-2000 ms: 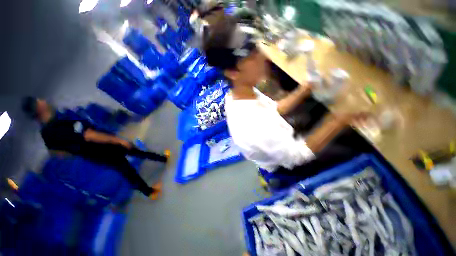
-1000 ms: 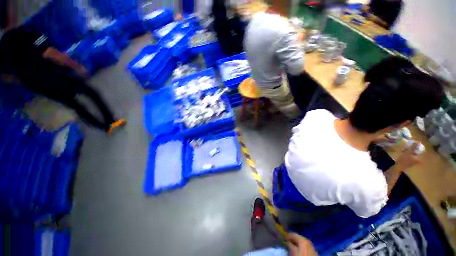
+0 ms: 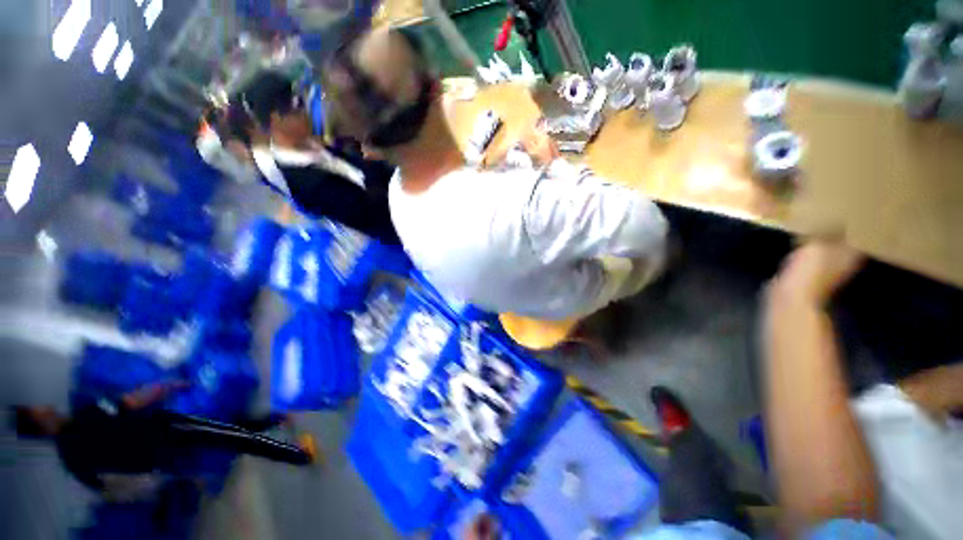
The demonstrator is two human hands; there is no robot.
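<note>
My right hand [image 3: 822, 266] is blurred at the bench edge on the right, with the bare forearm rising from the bottom edge; whether it holds anything cannot be told. A small skin-coloured patch at the bottom edge, probably my left hand [image 3: 483, 526], is cut off and its fingers are not clear. White-grey ring-shaped pieces [image 3: 779, 152] stand on the tan bench [image 3: 697, 158] beyond my right hand. A blue crate [image 3: 533, 369] of loose pale grey pieces [image 3: 465, 406] lies below centre. A blue crate with a pale liner [image 3: 586, 475] is beside it.
A person in a light shirt [image 3: 507, 232] sits at the bench on a yellow-topped stool [image 3: 536, 330]. A white-clothed person [image 3: 919, 454] is at the lower right. A dark-clothed person [image 3: 127, 448] is at left. Blue crates [image 3: 315, 359] and yellow-black floor tape [image 3: 607, 409] are on the floor.
The view has swung towards the bench and the seated light-shirted person. My right forearm has come up from the bottom edge to the bench edge. The white-clothed person has shifted to the lower right edge.
</note>
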